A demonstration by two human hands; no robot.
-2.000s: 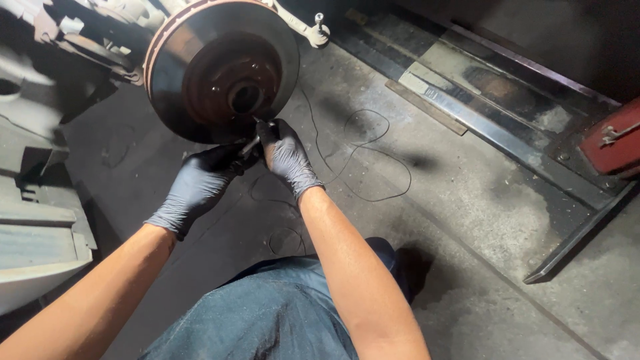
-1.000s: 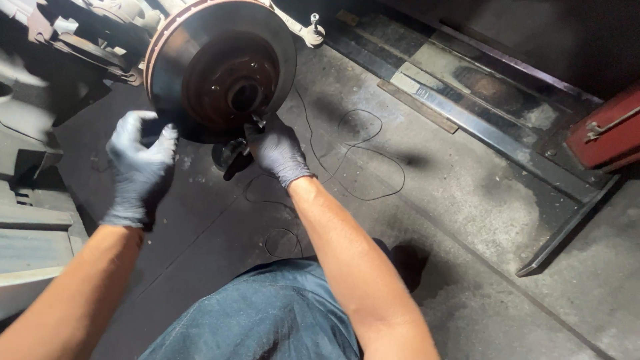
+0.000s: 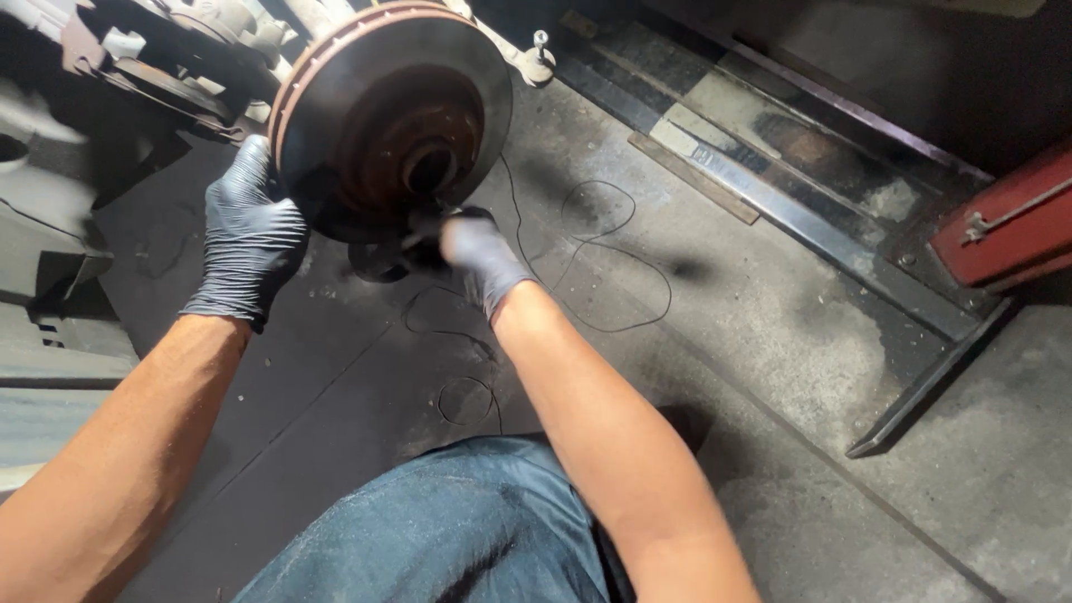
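Note:
A vented brake disc (image 3: 335,151) with a rusty central hat stands at the top, left of centre. My left hand (image 3: 251,239), in a grey glove, grips the disc's left edge, its fingers partly hidden behind the rim. Just below the centre bore, my right hand (image 3: 479,251) is blurred at the disc's lower edge. Whether it holds anything there cannot be made out. Behind the lower rim a dark round part (image 3: 377,266) shows in part. To the right of the disc a ball joint with a threaded stud (image 3: 538,60) sticks out on its arm.
A thin black cable (image 3: 670,289) lies looped on the concrete floor. On the right are a metal lift base (image 3: 837,260) and a red metal part (image 3: 1013,222). Suspension parts (image 3: 167,88) fill the upper left, with pale body panels (image 3: 59,347) at the left edge.
Two seconds ago both hands were together below the bore. My left hand moved left off them, stood apart from the disc, and is now on its left edge. My right hand has stayed near the lower edge.

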